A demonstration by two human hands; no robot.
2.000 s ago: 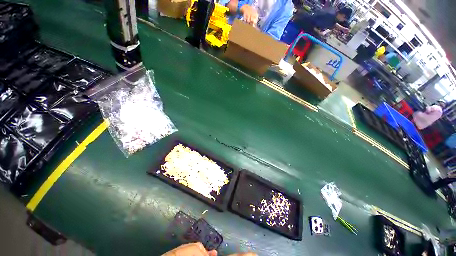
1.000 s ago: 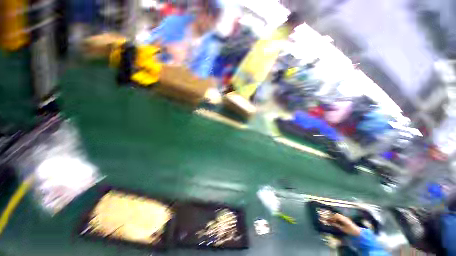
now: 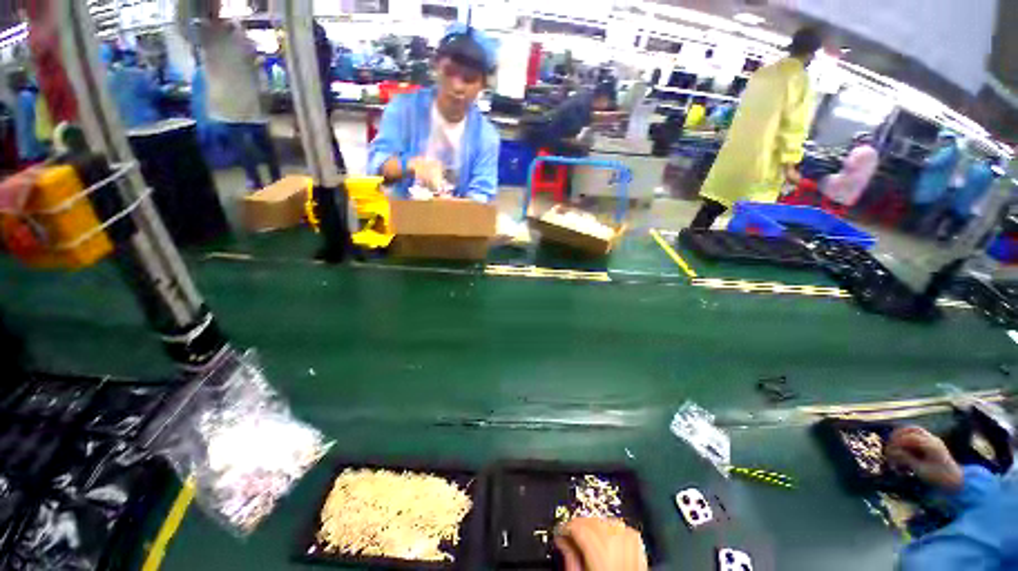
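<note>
My right hand (image 3: 604,544), bare and cut off by the bottom edge, reaches into the right black tray (image 3: 516,515). Its fingertips are down at the scatter of small pale and dark parts (image 3: 592,494); whether they pinch one is hidden. The left black tray (image 3: 480,502) stands beside it with a large heap of small cream parts (image 3: 393,513). Two white-faced parts with dark round holes (image 3: 693,507) lie right of the trays, one cut off by the bottom edge. My left hand is out of the picture.
A zip-lock bag (image 3: 251,455) and black blister trays (image 3: 73,480) lie left. A small clear bag (image 3: 701,433) and yellow-green strands (image 3: 762,477) lie right. A neighbour's hand (image 3: 924,457) is at another black tray (image 3: 837,457). A metal post (image 3: 167,279) stands left; cardboard boxes (image 3: 443,229) and a person are opposite.
The view has swung and levelled, now showing more of the hall and the neighbour. My right hand is now in the right tray. The black pieces near my hands earlier are out of view.
</note>
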